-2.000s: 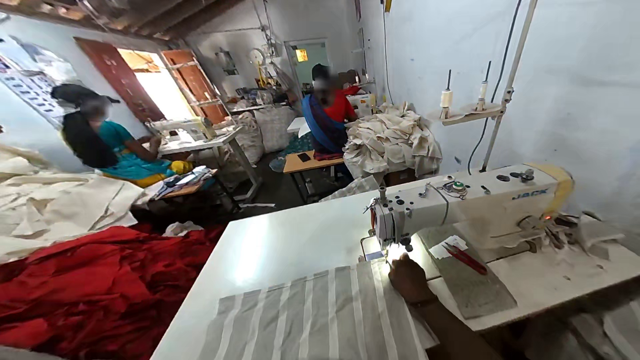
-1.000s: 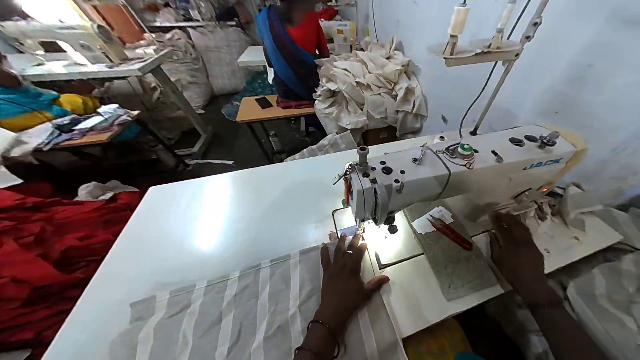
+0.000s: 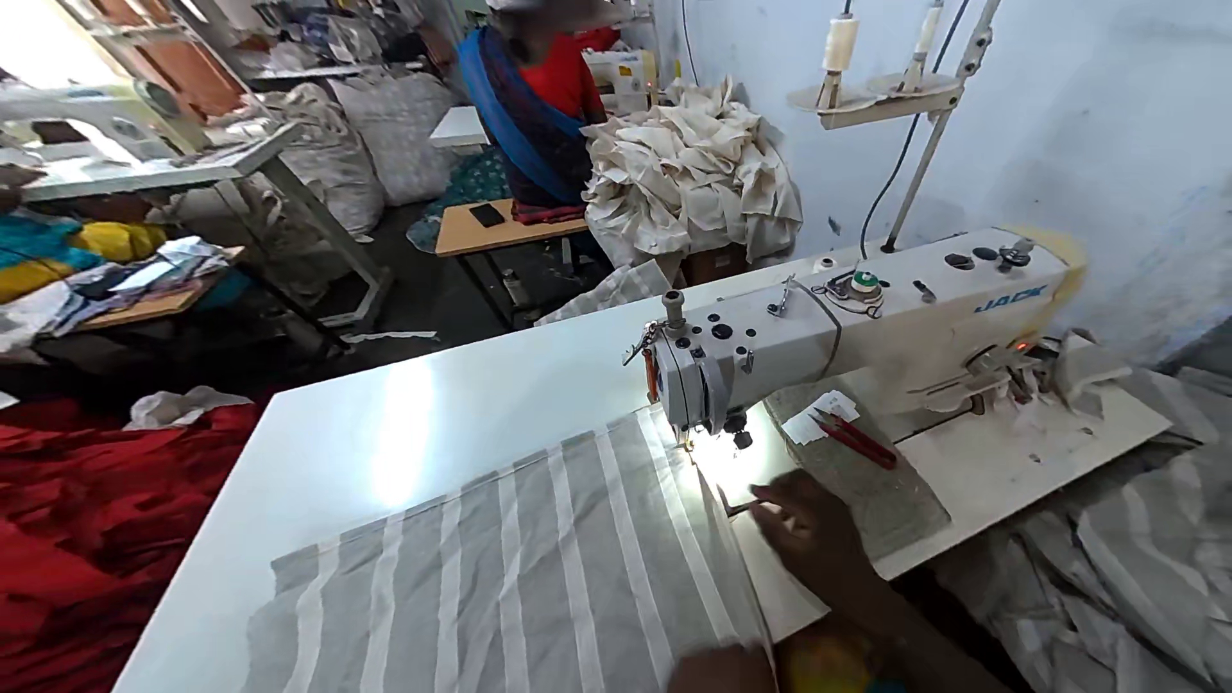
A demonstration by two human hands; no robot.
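Observation:
Grey cloth with white stripes (image 3: 520,558) lies flat on the white sewing table, its upper right corner under the needle area of a lit Jack sewing machine (image 3: 866,327). My right hand (image 3: 808,529) is just right of the cloth's edge, below the needle, its fingers bent; no held thing shows in it. At the bottom edge of the view my left hand (image 3: 722,669) rests at the near right part of the cloth, blurred and mostly cut off. Red-handled thread snips (image 3: 857,438) lie on a white paper piece and a grey pad right of the needle.
A thread stand (image 3: 876,101) rises behind the machine. Striped cloth (image 3: 1136,549) is heaped at right, red cloth (image 3: 115,520) at left. Beyond the table stand a cream cloth pile (image 3: 693,173), a wooden stool (image 3: 510,226) with a phone, and a person in red and blue.
My left hand has moved from beside the needle down to the bottom edge. My right hand has come from the machine's right side to near the needle.

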